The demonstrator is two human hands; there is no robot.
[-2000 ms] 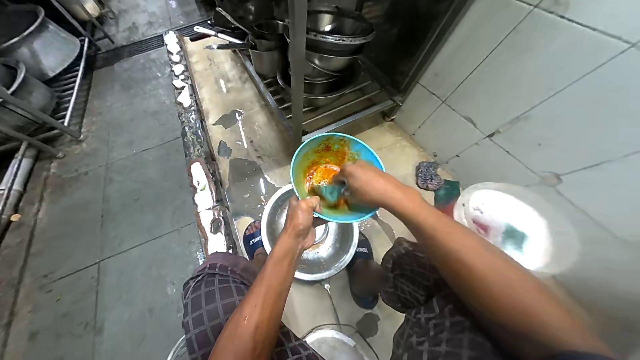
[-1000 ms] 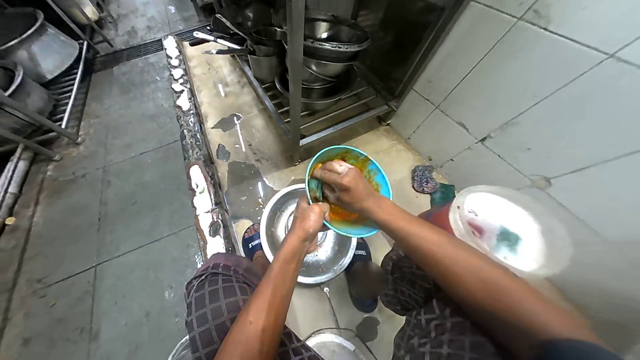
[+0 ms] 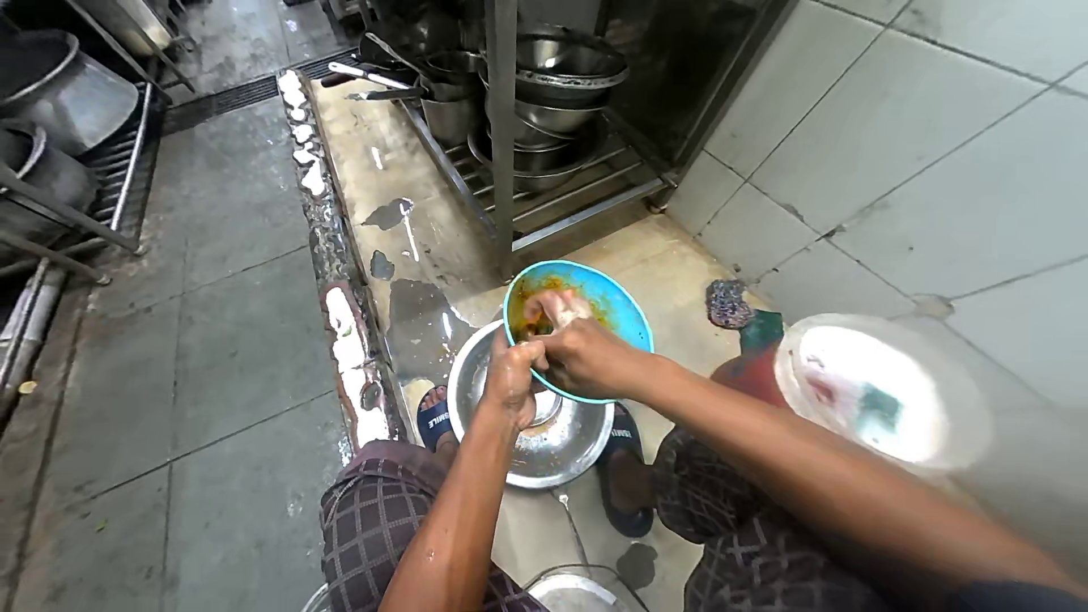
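A light blue bowl [image 3: 625,310], its inside smeared with orange-yellow residue, is tilted above a metal basin. My left hand [image 3: 514,374] grips the bowl's near left rim. My right hand [image 3: 582,344] reaches inside the bowl with bent fingers against its inner wall; whether something small is under the fingers is hidden. The round steel basin [image 3: 565,450] rests on the floor between my feet, with wet specks on its inner surface.
A white bucket [image 3: 867,391] stands at the right by the tiled wall, near a dark scrubber [image 3: 728,303]. Ahead, a metal rack [image 3: 586,212] holds stacked pans. A low, chipped ledge [image 3: 340,314] runs along the left. Part of another metal vessel [image 3: 574,592] shows at the bottom.
My right hand has moved about inside the bowl, from its right side two seconds ago to the upper left, then lower towards the near rim. My left hand has kept hold of the rim.
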